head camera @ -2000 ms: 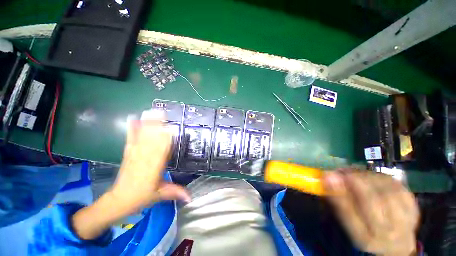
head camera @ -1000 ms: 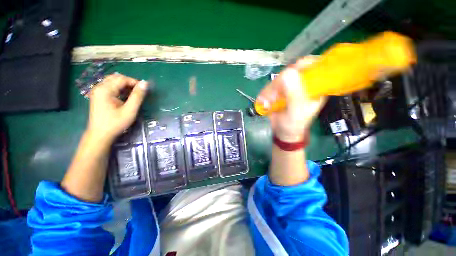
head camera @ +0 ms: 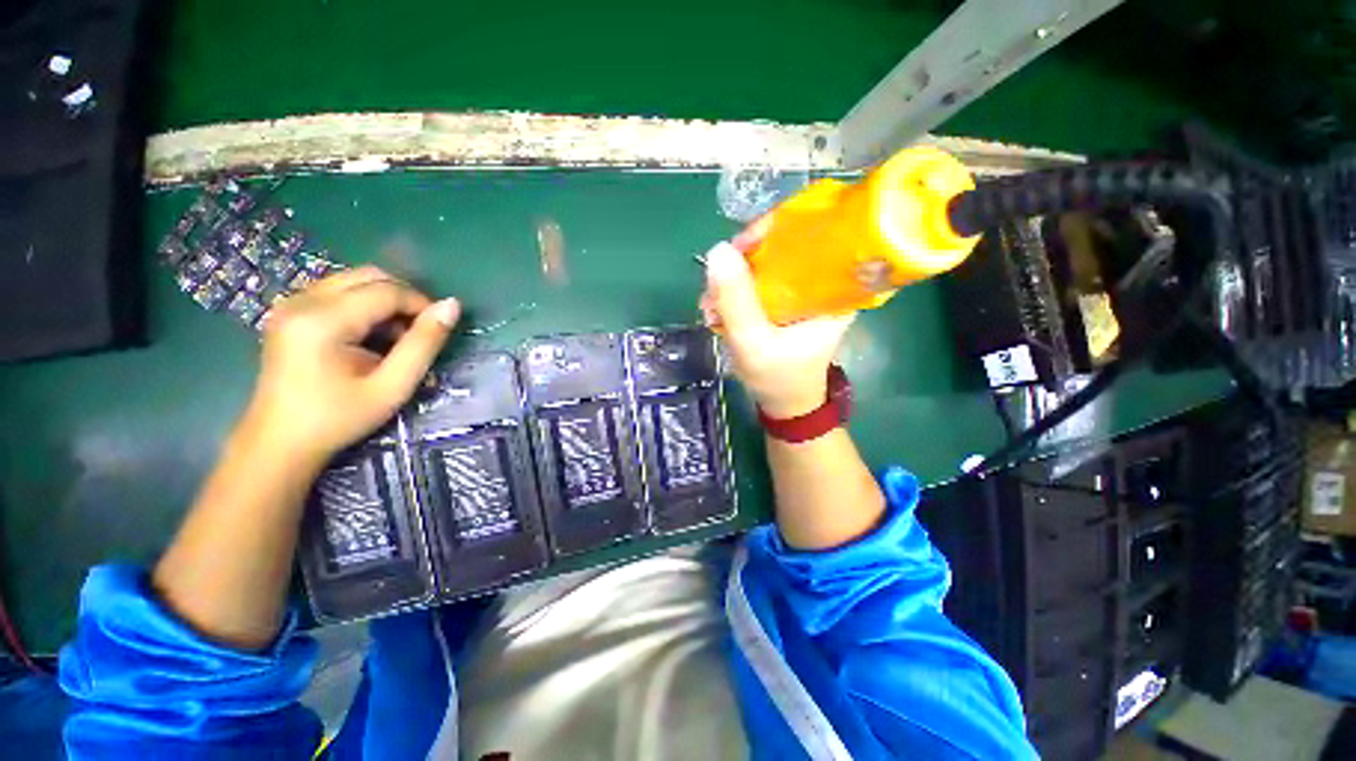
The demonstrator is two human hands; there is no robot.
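Note:
Several open-backed handsets [head camera: 476, 498] lie side by side on the green mat, each with a dark printed battery. My left hand [head camera: 339, 357] is over the top end of the leftmost handset, fingers bent and thumb pointing right; whether it holds anything cannot be told. My right hand [head camera: 773, 335] is closed around a yellow-orange electric screwdriver [head camera: 840, 245] above the top right of the row. The screwdriver's tip is hidden behind the hand. A cluster of small dark parts [head camera: 238, 253] lies beside my left fingers.
A black tray [head camera: 67, 193] stands at far left. A pale rail [head camera: 491, 141] runs behind the mat to a metal post [head camera: 967, 75], with a clear crumpled item [head camera: 759, 190] by it. A black coiled cord [head camera: 1101, 186] runs right from the screwdriver, over dark boxes.
The view has shifted, so the handsets and parts sit further left. The screwdriver has swung from low right to above the row's right end. My left hand has moved up beside the small parts.

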